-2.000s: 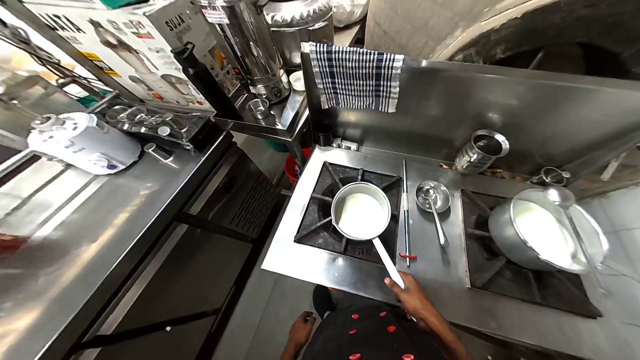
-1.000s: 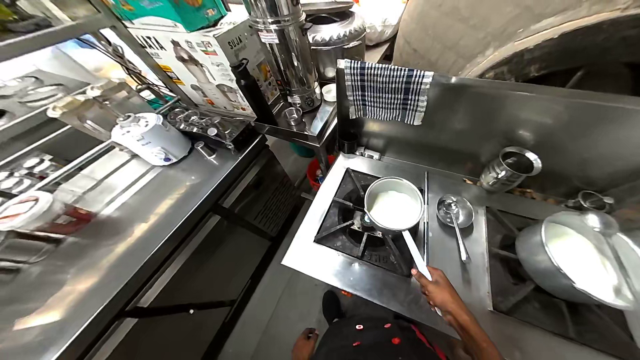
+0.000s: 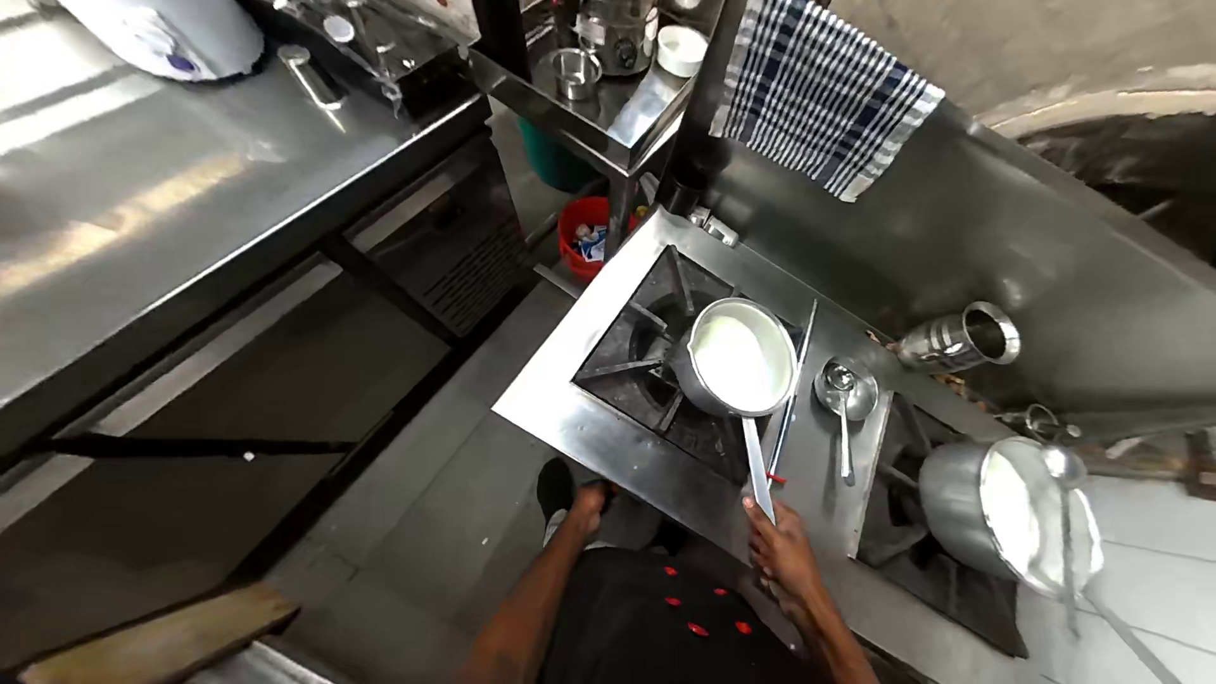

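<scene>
My right hand [image 3: 781, 549] grips the long handle of a metal saucepan [image 3: 698, 375] that holds white liquid [image 3: 736, 361]. The pan is over the left burner grate [image 3: 622, 366], toward its right side; whether it touches the grate I cannot tell. My left hand [image 3: 591, 502] hangs low in front of the stove, its fingers mostly hidden. Right of the pan lies a thin metal rod [image 3: 794, 385] with a red part near its lower end. Beside it a spoon [image 3: 845, 437] rests in a small steel bowl [image 3: 863, 391].
At right stands a large pot [image 3: 959, 503] of white liquid with a ladle [image 3: 1066, 532]. A steel vessel [image 3: 950, 342] leans by the backsplash, where a checked cloth [image 3: 826, 95] hangs. A steel counter [image 3: 190, 209] runs along the left; a red bucket [image 3: 576, 237] sits beyond the stove corner.
The view has turned and come closer to the stove. The saucepan stays in my right hand and has moved from the middle of the burner grate toward its right side.
</scene>
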